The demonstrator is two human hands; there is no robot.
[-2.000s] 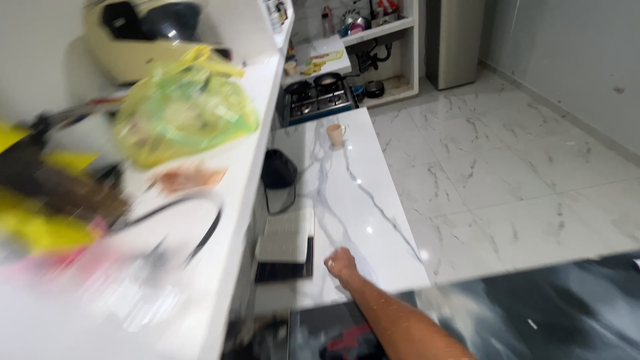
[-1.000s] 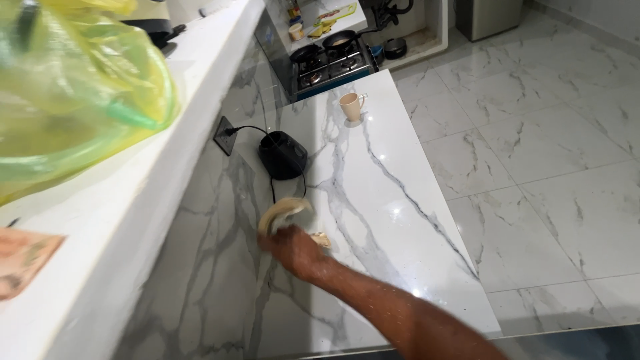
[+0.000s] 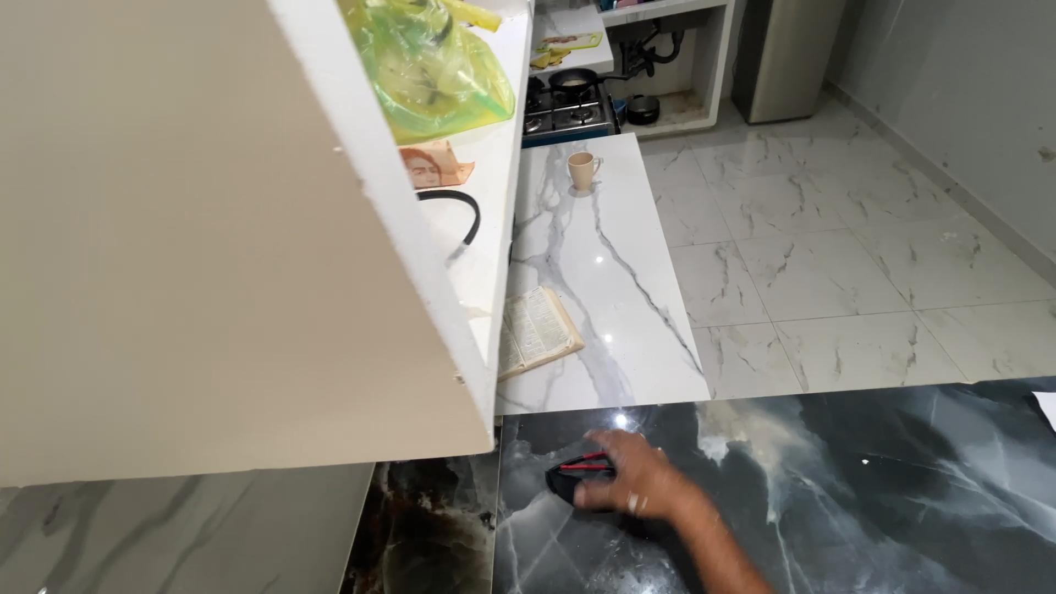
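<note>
My right hand, blurred, is over the dark marble-patterned counter, palm down. Its thumb and fingers spread around a small black object with red stripes, perhaps a computer mouse. Whether they grip it or only touch it is unclear, as the hand covers part of it. An open book lies on the white veined counter beyond, its left side hidden by the shelf edge. Farther back on that counter a beige mug stands upright. My left hand is out of view.
A large beige panel blocks the left. Behind it, a white shelf bears a yellow-green plastic bag, a banknote and a black cable. Beyond are a gas stove with a pan and a tiled floor.
My right hand has moved from the white counter, where it held a pale, blurred thing one second ago, to the black and red object on the dark counter. The view has swung considerably.
</note>
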